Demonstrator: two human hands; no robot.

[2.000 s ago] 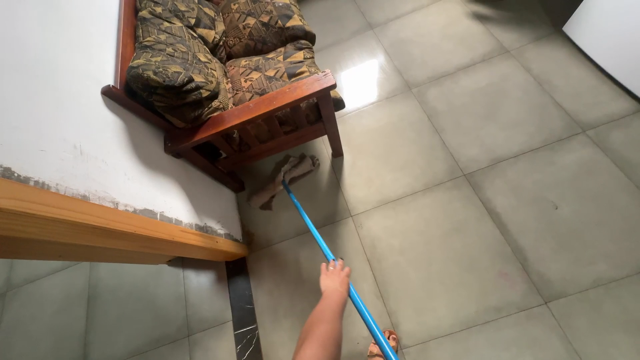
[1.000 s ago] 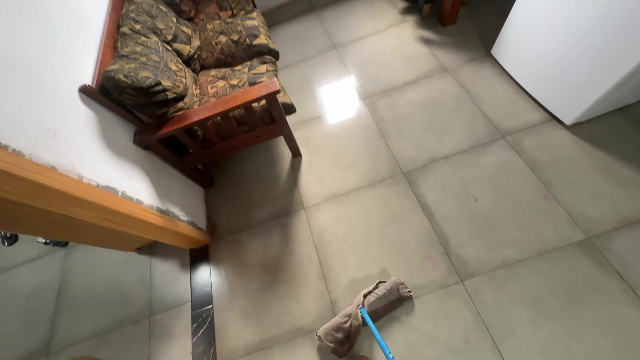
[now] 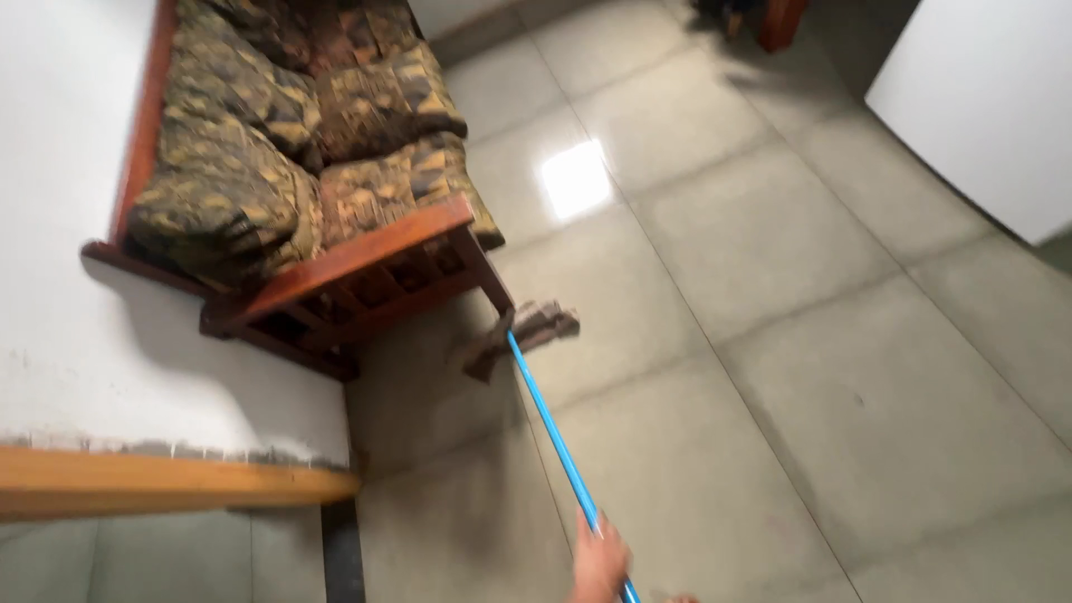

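My left hand is closed around the blue pole of a floor mop near the bottom edge. The pole slants up and to the left to its head, which is wrapped in a brown-grey cloth. This cloth lies on the tiled floor at the foot of the sofa's front leg, close against it or touching. My right hand is out of view. A small skin-toned shape shows at the bottom edge, too cut off to name.
A wooden sofa with patterned cushions stands along the white wall at left. Below it, a wooden door frame or board juts out beside a dark floor strip. A white appliance or cabinet is at upper right, with a reddish wooden leg nearby.
The mop head has moved from the open tiles near the bottom up to the sofa's front leg. My left hand, out of view one second ago, is in view again on the pole.
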